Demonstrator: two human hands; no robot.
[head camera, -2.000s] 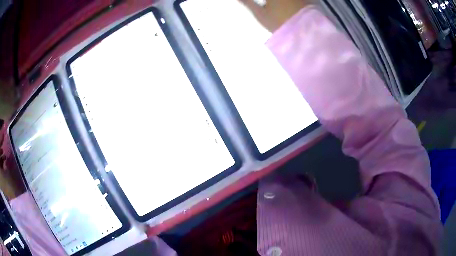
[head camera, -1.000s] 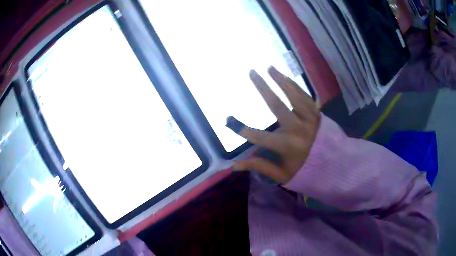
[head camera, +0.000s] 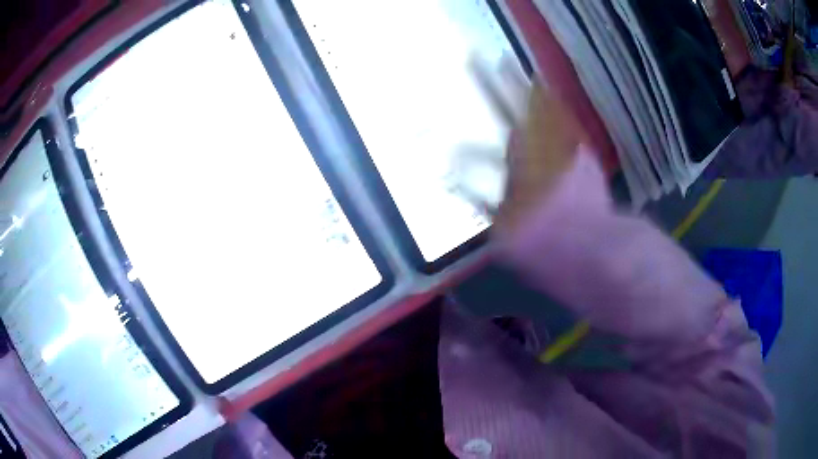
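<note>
Three lit tablets lie side by side, each with a black border and a pale margin around it. The right tablet (head camera: 395, 116) and the middle tablet (head camera: 224, 206) have glaring white screens. The left tablet (head camera: 81, 314) is dimmer, with faint text rows and bright reflections, and is cut off by the picture's edge. My right hand (head camera: 529, 143) is motion-blurred over the right edge of the right tablet, fingers apart and holding nothing. Whether it touches the screen cannot be told. My left hand is out of the picture; a pink sleeve (head camera: 31, 412) shows at the lower left.
Thin grey-white layers (head camera: 619, 99) lean at the right end of the red bench (head camera: 332, 345), with a black tablet (head camera: 691, 81) outermost. A blue bin (head camera: 749, 291) and yellow floor line (head camera: 700, 208) lie beyond. Another person's sleeve (head camera: 771, 125) shows at upper right.
Since one second ago my right hand has moved up along the right tablet and blurred. The view has shifted, so the tablets sit slightly further right. Two seconds ago the hand was at the top edge.
</note>
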